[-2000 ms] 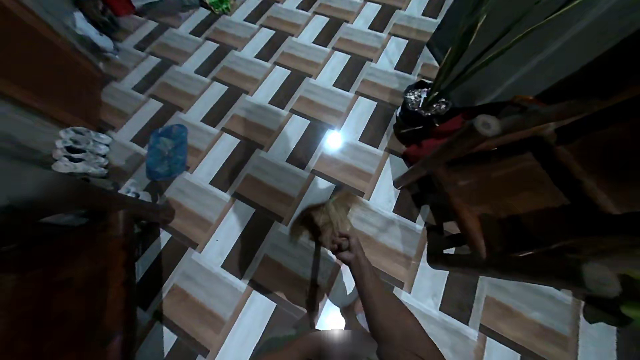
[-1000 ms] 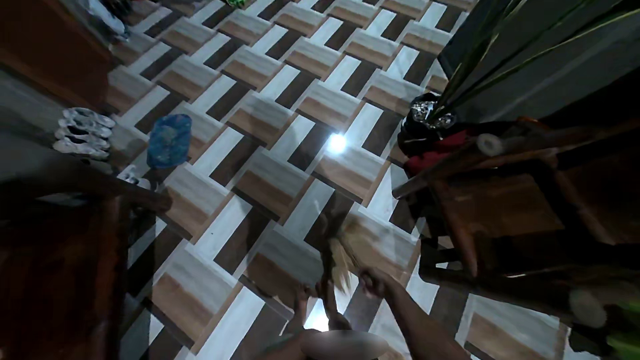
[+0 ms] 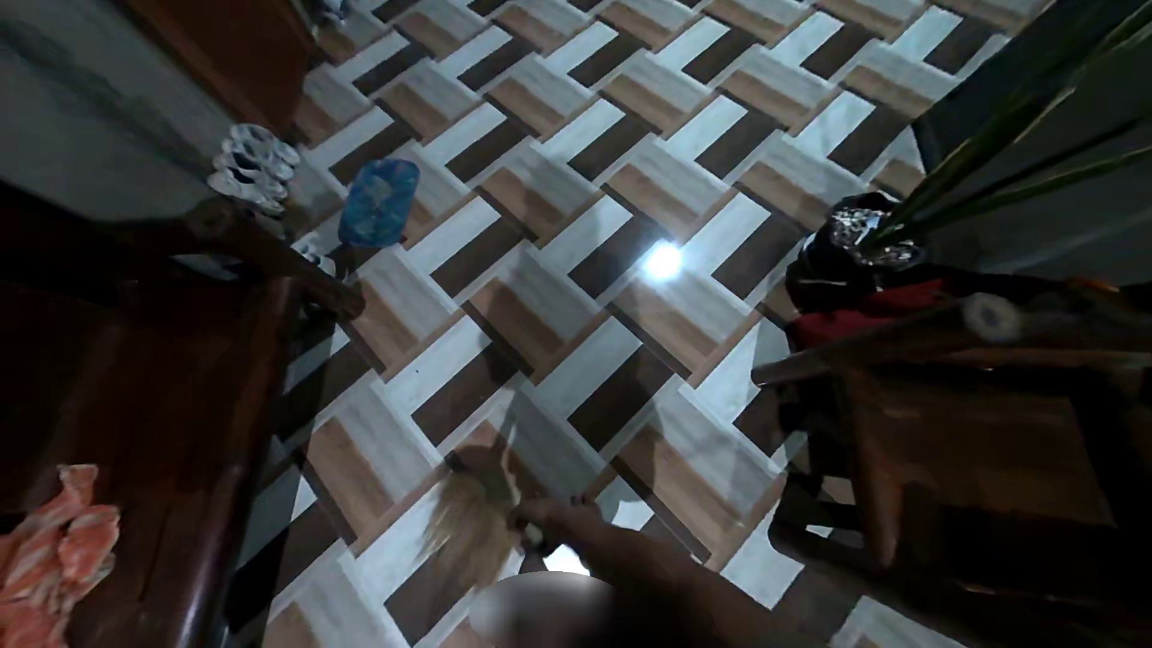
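Note:
My right hand [image 3: 562,526] is closed around the handle end of a straw hand broom [image 3: 468,517], low in the middle of the view. The broom's pale bristles fan out to the lower left over the patterned tile floor [image 3: 621,387]. They look blurred, and whether they touch the tiles cannot be told. My left hand is not visible. A pale rounded blur [image 3: 540,607] covers the bottom edge below my right hand.
Wooden furniture [image 3: 207,432] with an orange cloth [image 3: 67,549] stands left, a wooden chair [image 3: 981,450] right. Several light shoes [image 3: 252,166] and a blue mat [image 3: 378,202] lie upper left. A potted plant [image 3: 873,234] in shiny wrapping stands right, near red cloth [image 3: 864,310].
One second ago both hands were near the broom, low in the middle; now only my right hand shows. The bristles have swung to the left of my right hand.

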